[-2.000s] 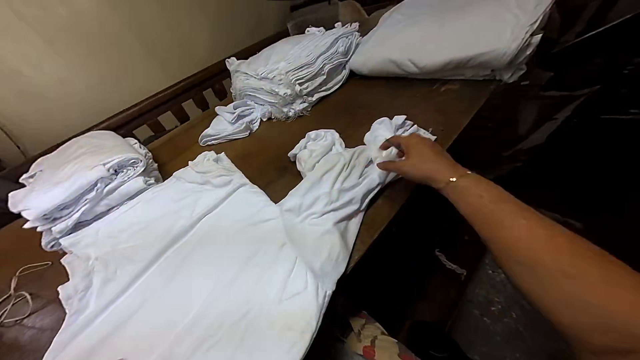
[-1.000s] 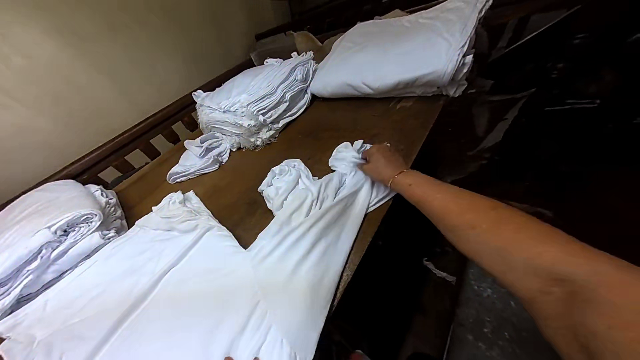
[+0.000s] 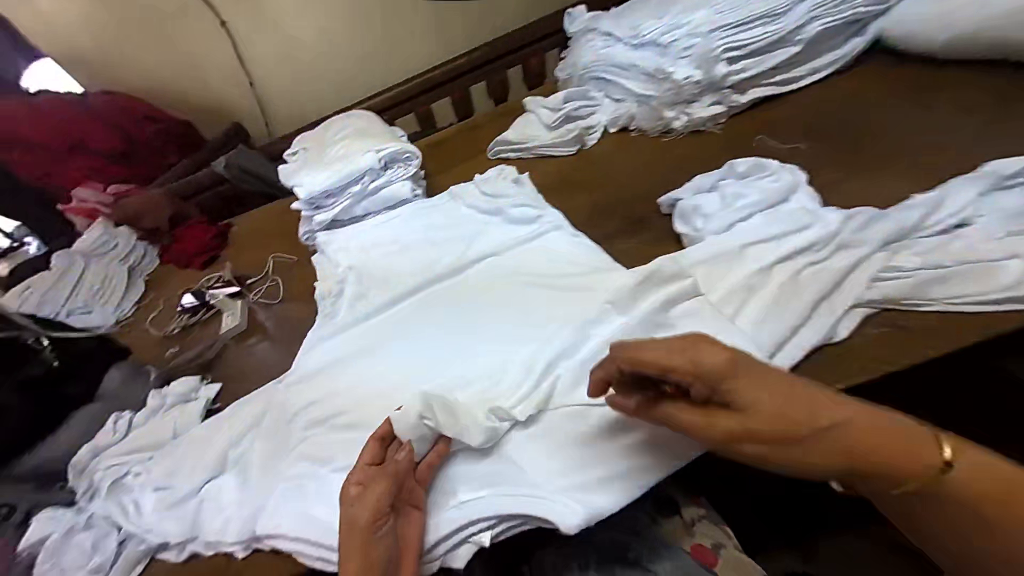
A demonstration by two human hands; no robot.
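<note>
White fabric garments [image 3: 448,312] lie spread in layers over the wooden table, their sleeve-like ends reaching left and right. Near the front edge my left hand [image 3: 388,496] pinches a crumpled fold of the top white cloth between thumb and fingers. To its right, my right hand [image 3: 680,392] hovers low over the cloth, fingers curled and thumb close to the fingertips; whether it holds a thread or an edge there cannot be told. A thin bracelet [image 3: 946,452] is on the right wrist.
A folded white stack [image 3: 352,176] stands behind the garments, and a larger white pile [image 3: 704,64] at the back right. Tangled cords [image 3: 272,280] and small items lie at the left beside more white pieces [image 3: 92,276]. A slatted wooden rail [image 3: 460,104] runs along the wall.
My right hand has let go of the garment's far right end and come back over its near part. My left hand now shows, holding a fold of cloth. The view has swung left.
</note>
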